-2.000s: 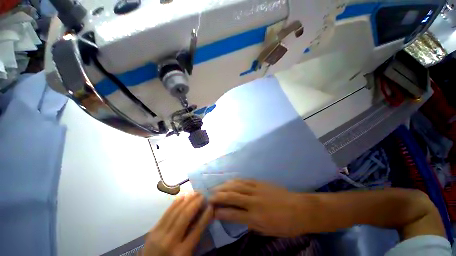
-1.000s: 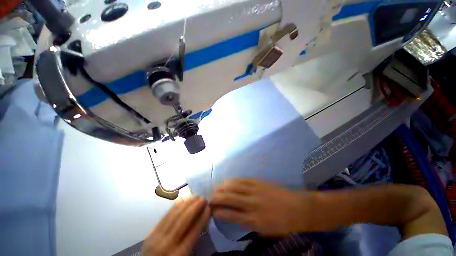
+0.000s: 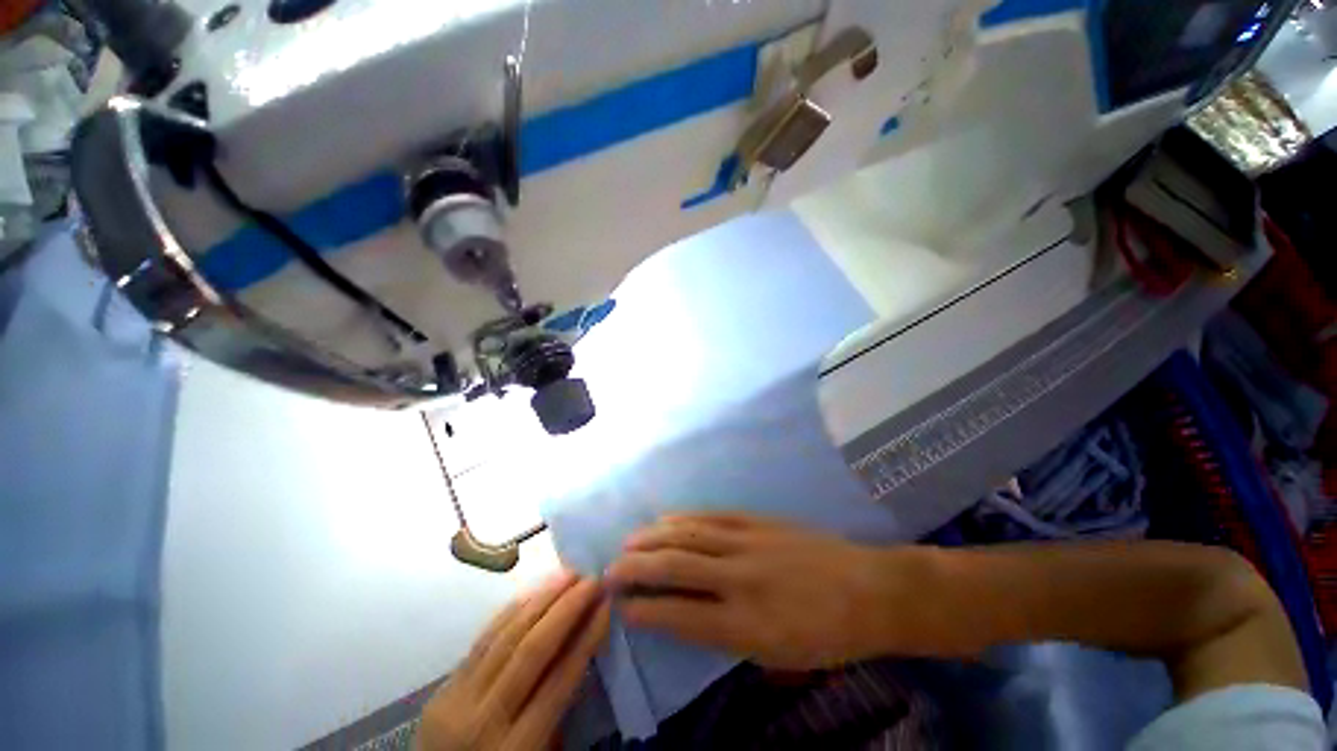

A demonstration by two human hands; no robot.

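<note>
A light blue garment panel [image 3: 748, 418] lies on the machine bed, under and to the right of the black knob [image 3: 562, 405] by the needle. Its near edge is under my hands. A narrow blue strip [image 3: 628, 682] hangs down between my hands toward the table's front edge. My left hand [image 3: 521, 668] lies at the panel's left edge with its fingers together. My right hand [image 3: 748, 587] lies flat on the panel, its fingertips meeting my left fingertips and pinching the cloth edge. The exact grip under the fingertips is hidden.
The white sewing machine head [image 3: 616, 132] spans the top. A large blue panel stack [image 3: 81, 514] is at the left. A brass-coloured tab [image 3: 484, 552] sits at the bed outline's corner. A ruler scale [image 3: 997, 389] marks the table edge. Loose strips [image 3: 1078, 484] and a blue basket rim [image 3: 1232, 484] are at the right.
The panel's right part has shifted left and folded in, showing more of the ruler edge. The strip's end now shows below my hands. The view has shifted slightly.
</note>
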